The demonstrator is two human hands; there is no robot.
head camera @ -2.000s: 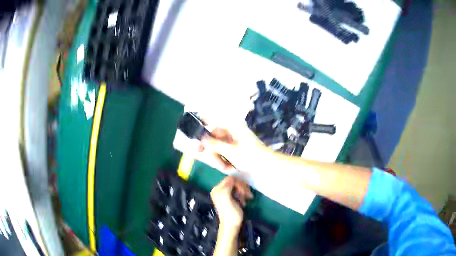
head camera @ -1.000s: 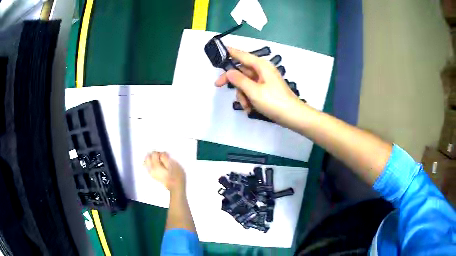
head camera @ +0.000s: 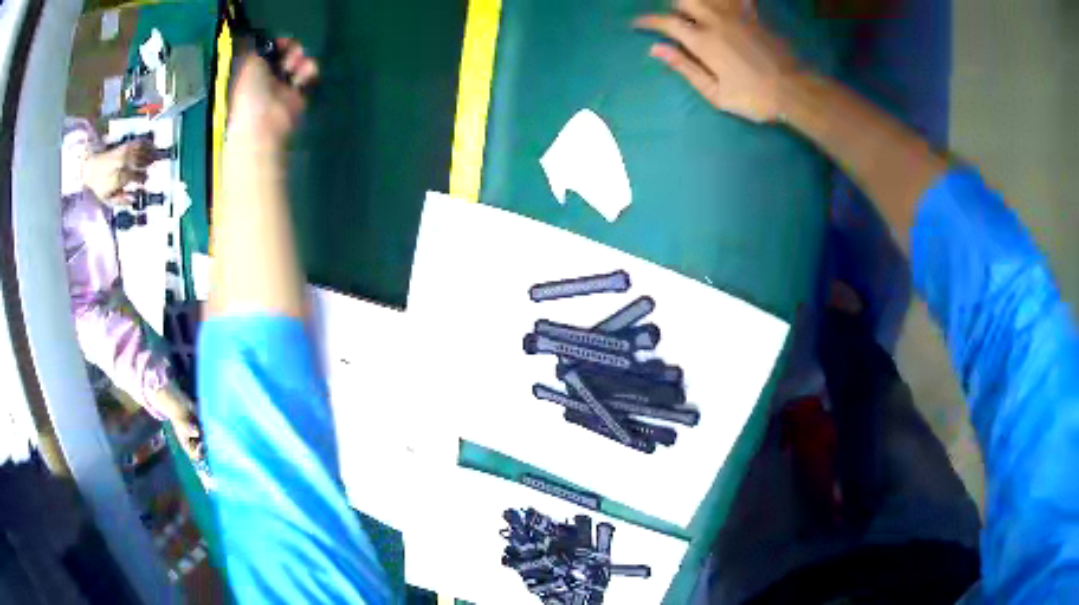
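My left hand (head camera: 266, 95) is at the upper left, blurred, with its fingers closed on a thin dark piece (head camera: 254, 38) that looks like a strapped watch. The piece is partly cut off by the top edge. My right hand (head camera: 731, 57) is at the top right over the green mat, fingers apart, holding nothing. Long black strap pieces (head camera: 580, 345) lie in a pile on a white sheet (head camera: 473, 284). Short buckle strap pieces (head camera: 554, 555) are heaped on the lower white sheet.
A torn white scrap (head camera: 592, 166) lies on the green mat (head camera: 710, 201) beside yellow tape (head camera: 475, 101). One strap piece (head camera: 559, 489) lies between the sheets. Another person's pink sleeve (head camera: 112, 319) and hands show at the far left.
My left hand has moved up to the upper left and holds a dark piece. My right hand has moved up and right, has let go of the watch and is open. The view has shifted.
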